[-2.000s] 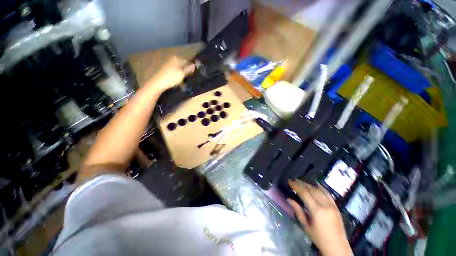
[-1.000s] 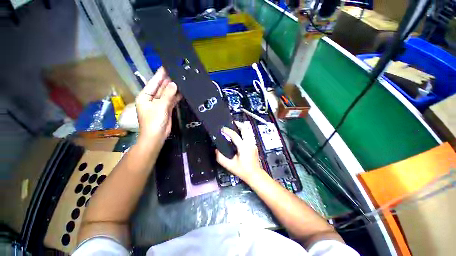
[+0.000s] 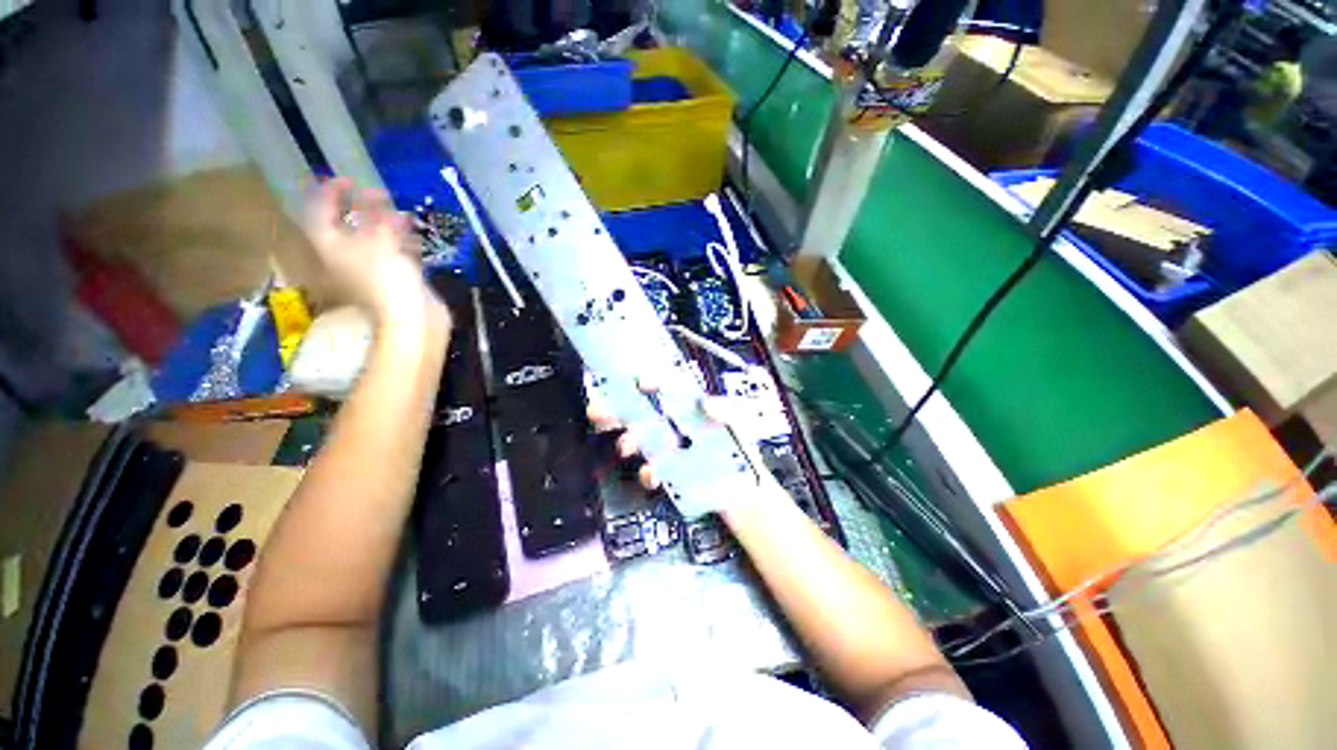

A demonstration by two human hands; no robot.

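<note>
My right hand (image 3: 686, 440) holds the near end of a long flat plate (image 3: 565, 264), its silvery face with small holes turned up, tilted above the housings. My left hand (image 3: 359, 252) is raised at the left, away from the plate, blurred, fingers apart; a small item at its fingertips cannot be made out. Two units with black plates on, one at the left (image 3: 463, 520) and one beside it (image 3: 554, 469), lie on the bench. Open housings (image 3: 785, 469) lie under and right of the plate, partly hidden by it and my right hand. White cables (image 3: 729, 242) rise from their far ends.
Tan card with round black pads (image 3: 191, 586) and a stack of black strips (image 3: 96, 572) lie at the left. Yellow bin (image 3: 645, 139) and blue bin (image 3: 565, 85) stand behind. A small carton (image 3: 815, 311) is right of the housings. An orange-edged board (image 3: 1129, 513) and green line (image 3: 1012, 330) are at the right.
The plate has turned over from its black face to its silvery face. My left hand has let go and moved left; my right hand still holds it.
</note>
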